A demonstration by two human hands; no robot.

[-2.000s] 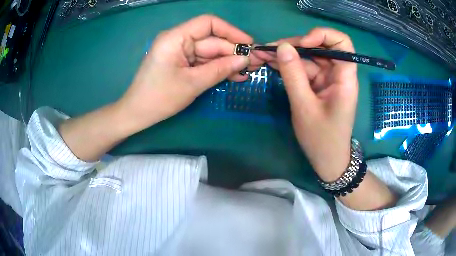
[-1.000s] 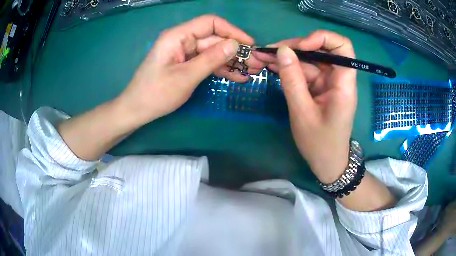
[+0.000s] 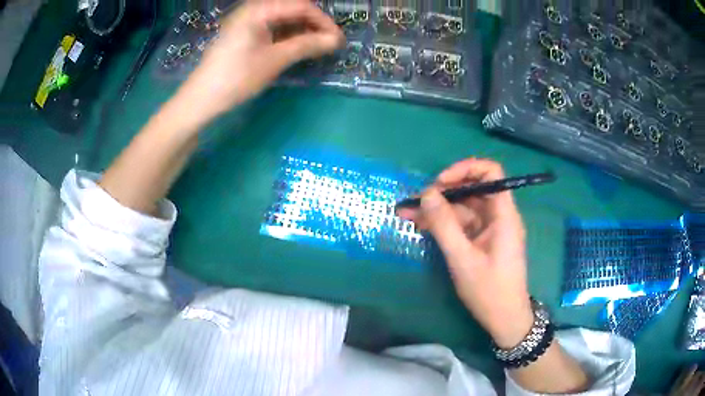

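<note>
My left hand [image 3: 259, 50] is over the clear component tray [image 3: 371, 87] at the far side. It is blurred, its fingers are bent together, and I cannot tell whether a small module is between them. My right hand [image 3: 479, 240] holds the black tweezers [image 3: 502, 184], with their tip over the right part of the die-cut sheet [image 3: 332, 205]. The sheet is blue with rows of small shiny rectangles and lies on the green mat. Small modules [image 3: 443, 66] with ringed fronts sit in the tray pockets.
A stack of clear trays [image 3: 599, 93] with more modules stands at the far right. Spare blue die-cut sheets [image 3: 626, 259] overlap at the right, with a silvery packet [image 3: 696, 315] at the edge. A black device [image 3: 81, 69] with a yellow label is at the far left. Someone's fingers show at the lower right corner.
My left hand has left the tweezer tip and moved up to the far tray. My right hand with the tweezers has lowered to the sheet. The view now shows more of the trays.
</note>
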